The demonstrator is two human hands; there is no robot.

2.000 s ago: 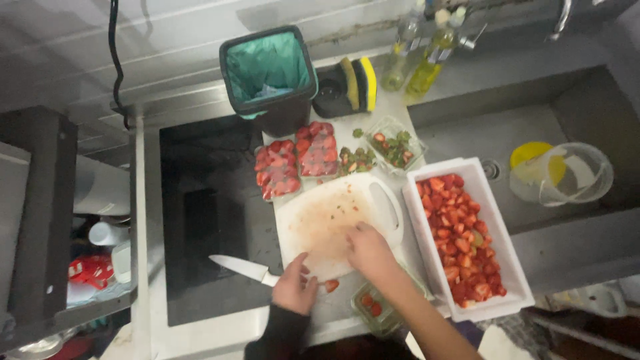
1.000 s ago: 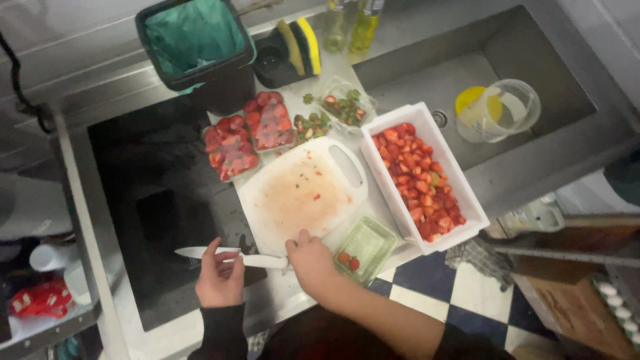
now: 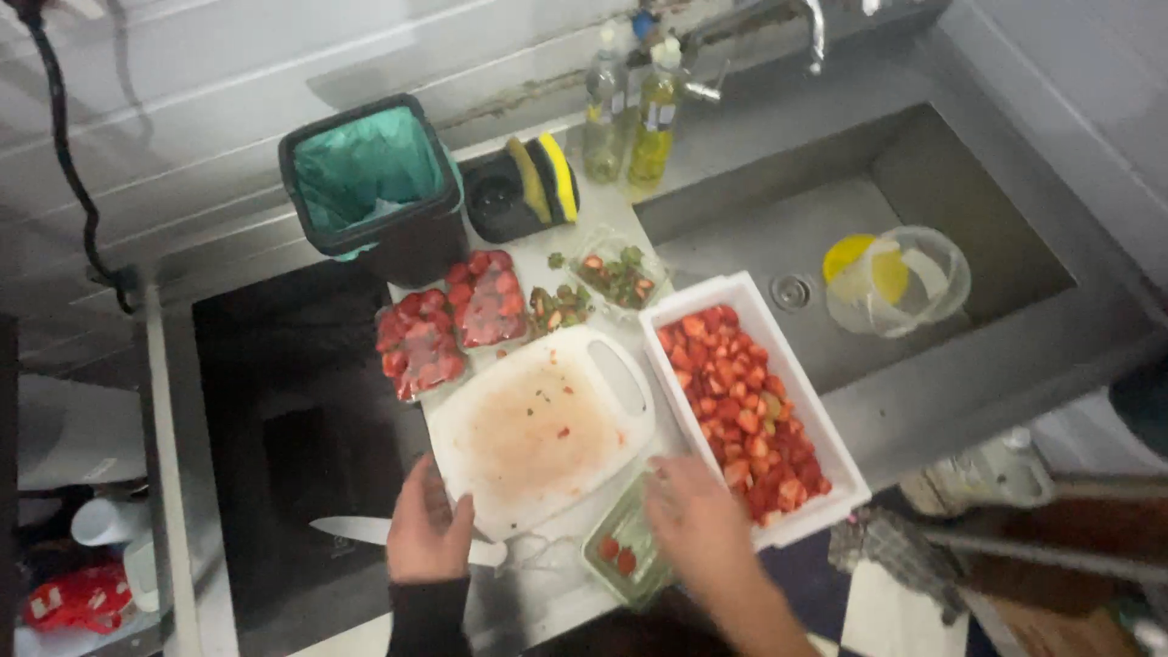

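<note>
My left hand (image 3: 427, 529) is over the handle end of a white-handled knife (image 3: 365, 528), thumb and fingers apart near the lower left edge of a stained white cutting board (image 3: 538, 429); it holds nothing that I can see. My right hand (image 3: 684, 506), blurred, is at the right rim of a clear plastic punnet (image 3: 630, 584) with a few strawberries inside; whether it grips the punnet is unclear. Right of it stands a white tub of cut strawberries (image 3: 744, 401). Wrapped strawberry punnets (image 3: 422, 347) and strawberry tops (image 3: 558, 308) lie behind the board.
A black bin with a green liner (image 3: 370, 173) stands at the back, beside a holder with sponges (image 3: 558, 178) and bottles (image 3: 652, 128). The steel sink (image 3: 776, 228) on the right holds a clear plastic container (image 3: 922, 278). A dark hob-like surface (image 3: 283, 392) is at left.
My right hand has moved right, from beside the knife handle to the open punnet. My left hand was at the knife with its fingers closer together and is now spread.
</note>
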